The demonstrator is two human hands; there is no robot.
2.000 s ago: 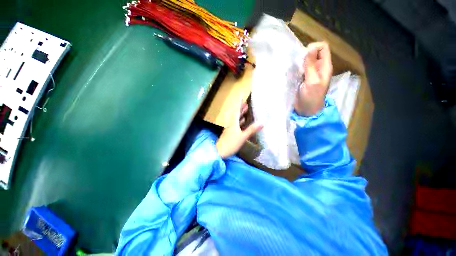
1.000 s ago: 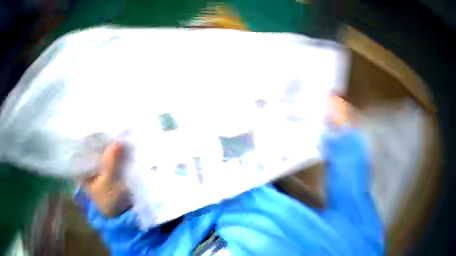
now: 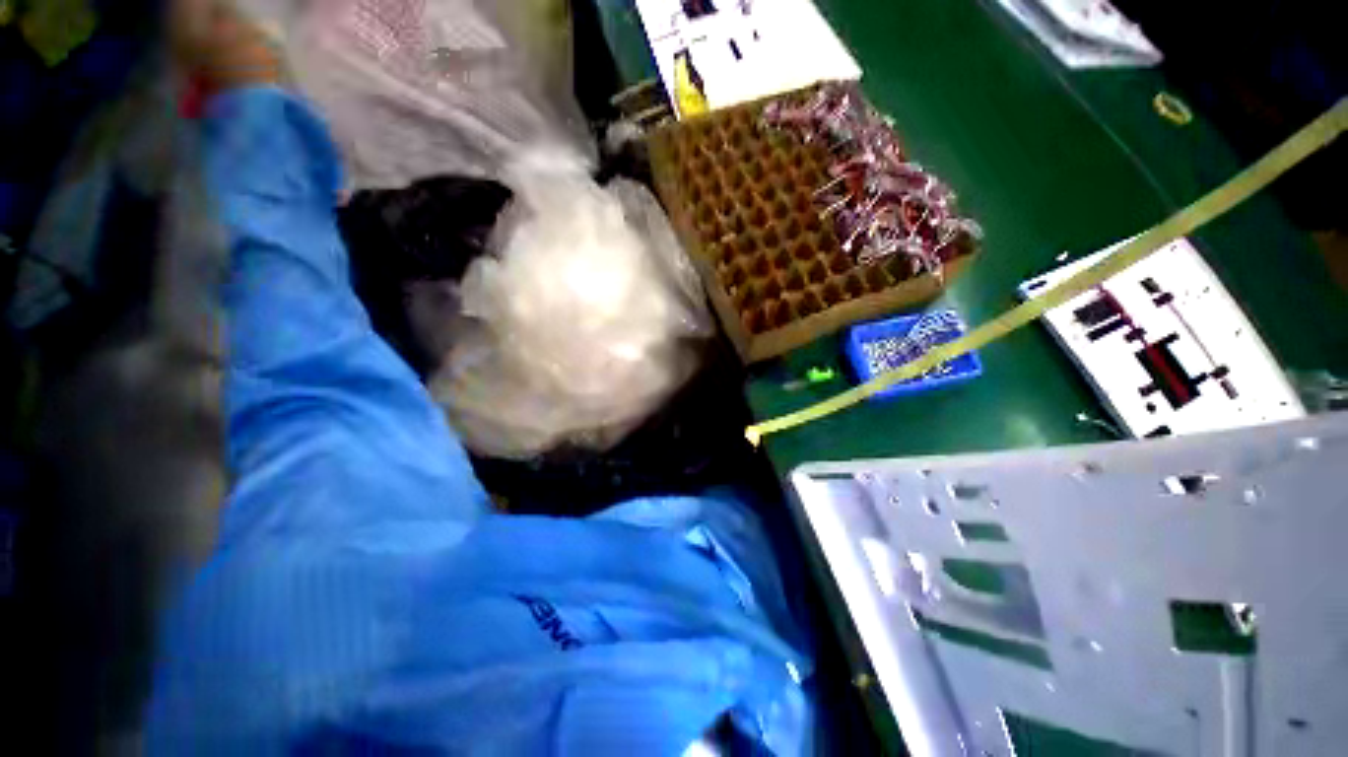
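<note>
A large white panel (image 3: 1124, 540) with rectangular cutouts is at the lower right, its near edge raised as a rim; green bench shows through the cutouts. My left hand (image 3: 225, 56) is at the upper left at the end of my outstretched arm, small and blurred; whether it holds anything cannot be told. My right hand is out of the picture. A crumpled translucent plastic heap (image 3: 584, 303) lies beside the bench, in front of me, and more clear wrap (image 3: 429, 89) is above it, near my left hand.
Another white panel (image 3: 1234, 333) lies on the green bench (image 3: 1035, 155). A cardboard divider tray (image 3: 754, 222) carries red-white wired parts (image 3: 894, 192). Beside it are a blue screw tray (image 3: 914, 352) and a small green item (image 3: 821, 376). A pale yellow strap (image 3: 1094, 274) crosses the view. More white panels (image 3: 747, 52) are at the back.
The view has swung left from the carton. The wrapped panel was between both hands; now an unwrapped panel is at the lower right, my left arm reaches far left, and my right hand is out of view.
</note>
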